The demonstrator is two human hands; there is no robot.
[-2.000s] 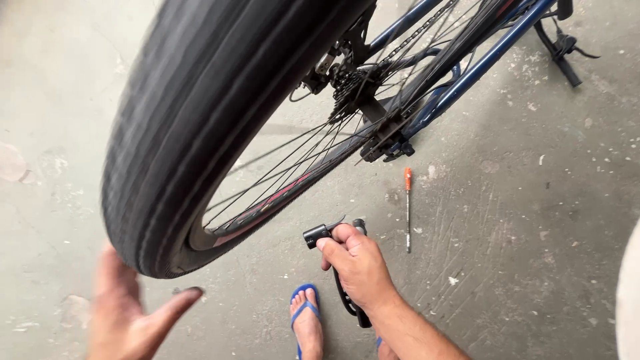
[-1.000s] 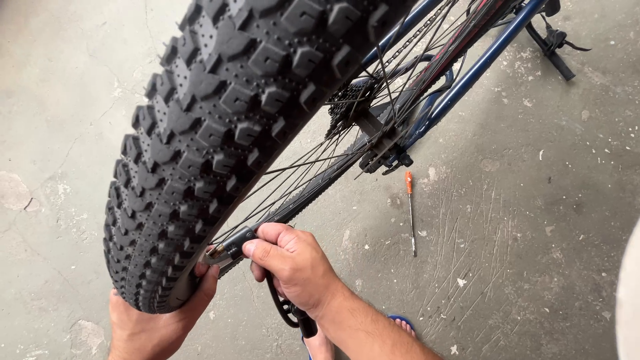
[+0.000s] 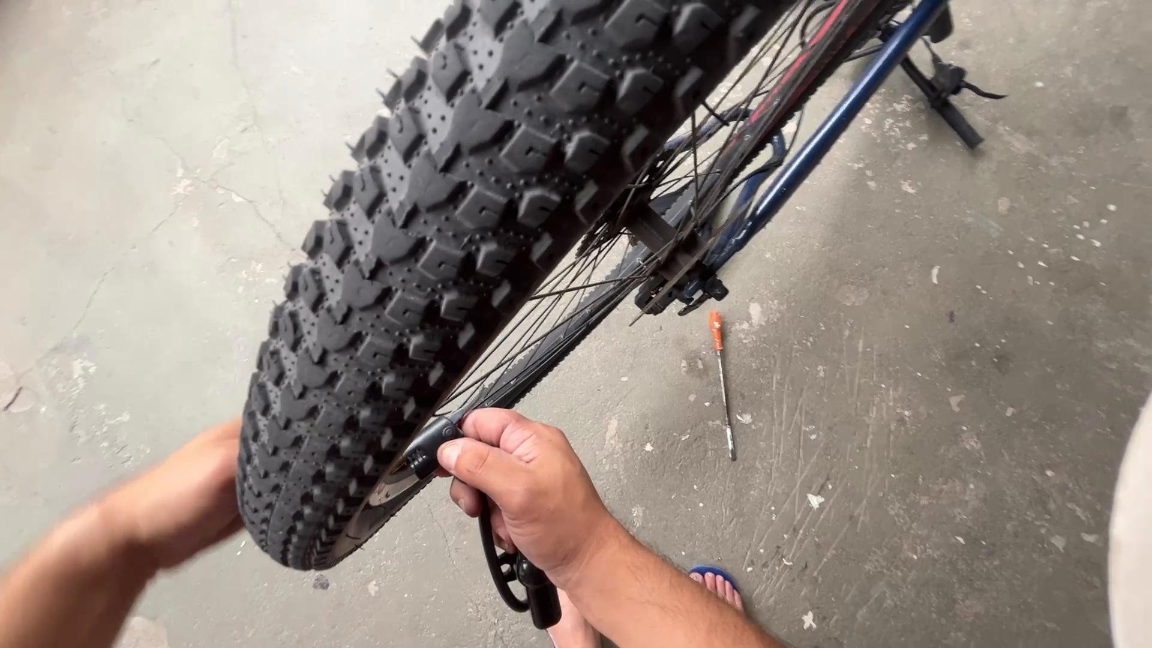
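A knobby black bicycle tire (image 3: 432,234) on a spoked wheel fills the upper middle. My right hand (image 3: 526,486) grips a black pump head (image 3: 432,447) with its fingers and thumb, close against the wheel rim (image 3: 382,495) at the lower edge. From that hand hang a black hose (image 3: 493,558) and part of a black pump body (image 3: 542,598). My left hand (image 3: 202,486) is at the tire's lower left side; its fingers are hidden behind the tire, so its hold is unclear.
A screwdriver with an orange handle (image 3: 716,331) lies on the concrete floor (image 3: 900,405), right of the wheel. The blue bicycle frame (image 3: 832,121) and a kickstand (image 3: 940,103) extend to the upper right. A foot in a blue flip-flop (image 3: 717,583) shows at the bottom.
The tire, blurred two seconds ago, now shows its knobs sharply. The pump head has come from below the wheel to its rim. My left hand has gone behind the tire's left side.
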